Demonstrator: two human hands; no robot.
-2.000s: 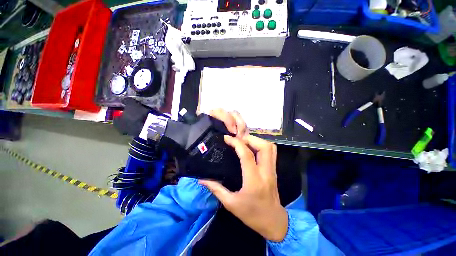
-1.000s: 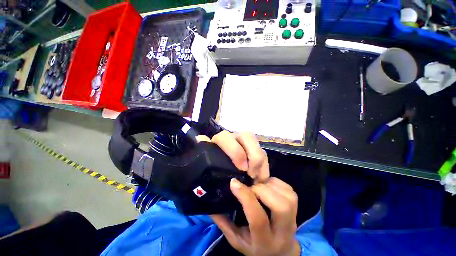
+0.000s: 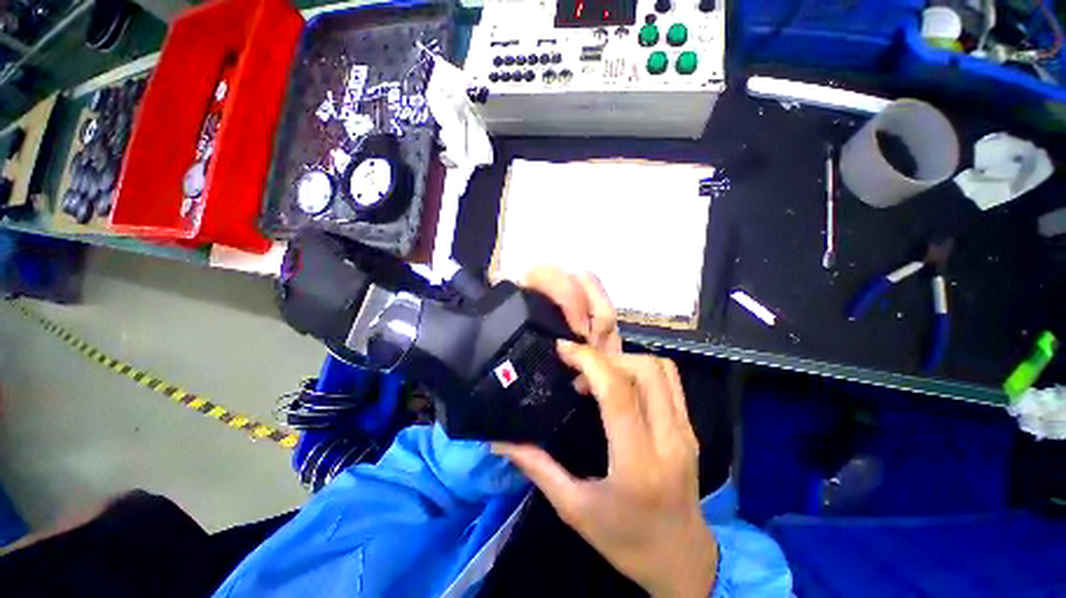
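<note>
A black headset (image 3: 468, 339) is held over the lap at the bench edge. Its ear cup housing (image 3: 526, 380) faces up and shows a small red-and-white mark. The padded headband (image 3: 322, 286) points to the upper left, with a silver-white piece near its end. My right hand (image 3: 637, 450) grips the housing from the right, with fingertips on its right edge and the thumb along its lower side. My left hand (image 3: 570, 301) holds the far side of the cup; its palm is hidden behind the headset.
A clipboard with a white sheet (image 3: 602, 240), a tester (image 3: 596, 99), a black parts tray (image 3: 275, 193) and a red bin (image 3: 146, 158) are on the bench. Pliers (image 3: 939, 315), a thin metal tool (image 3: 831, 210) and a tape roll (image 3: 859, 164) lie right. Coiled cables (image 3: 322, 421) hang below left.
The headset was tilted with its headband arch open to view a second ago; now it is turned so the arch looks foreshortened. Both hands still hold it. The camera view has shifted slightly.
</note>
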